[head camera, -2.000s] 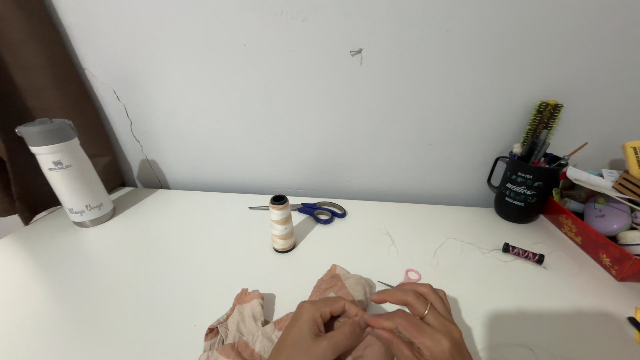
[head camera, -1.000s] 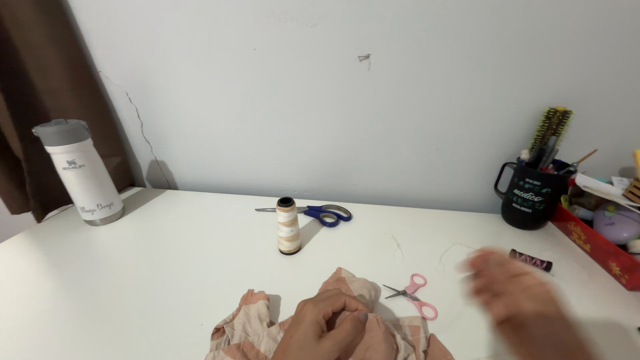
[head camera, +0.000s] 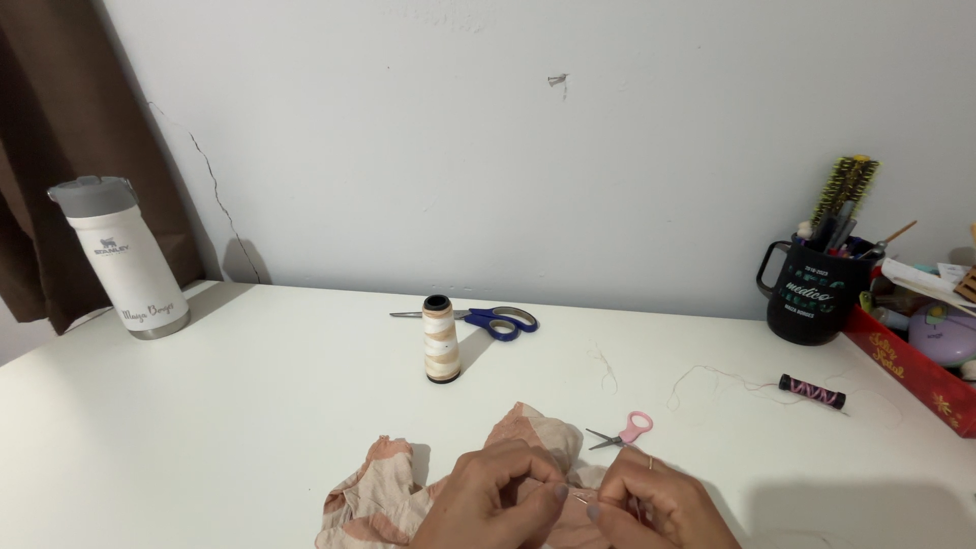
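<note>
Pink and cream patterned fabric (head camera: 377, 488) lies bunched at the table's front edge. My left hand (head camera: 503, 492) pinches a part of it between thumb and forefinger. Close beside it on the right, my right hand (head camera: 652, 496), with a ring on one finger, holds a thin sewing needle (head camera: 580, 499) at the fabric. Just behind my right hand lie small pink-handled scissors (head camera: 629, 431), their blades apart. Farther back stands a cone of cream and tan thread (head camera: 441, 341), in front of blue-handled scissors (head camera: 496, 319). A small dark spool with pink thread (head camera: 812, 391) lies at the right.
A white tumbler with a grey lid (head camera: 130, 267) stands at the back left by a brown curtain (head camera: 84, 152). At the back right are a black mug (head camera: 812, 297) holding a round brush and pens, and a red box (head camera: 907, 366) of small items. Loose thread (head camera: 606, 370) lies mid-table.
My right hand swung out to the right, off the fabric, and is now back beside my left hand. My left hand has stayed at the fabric.
</note>
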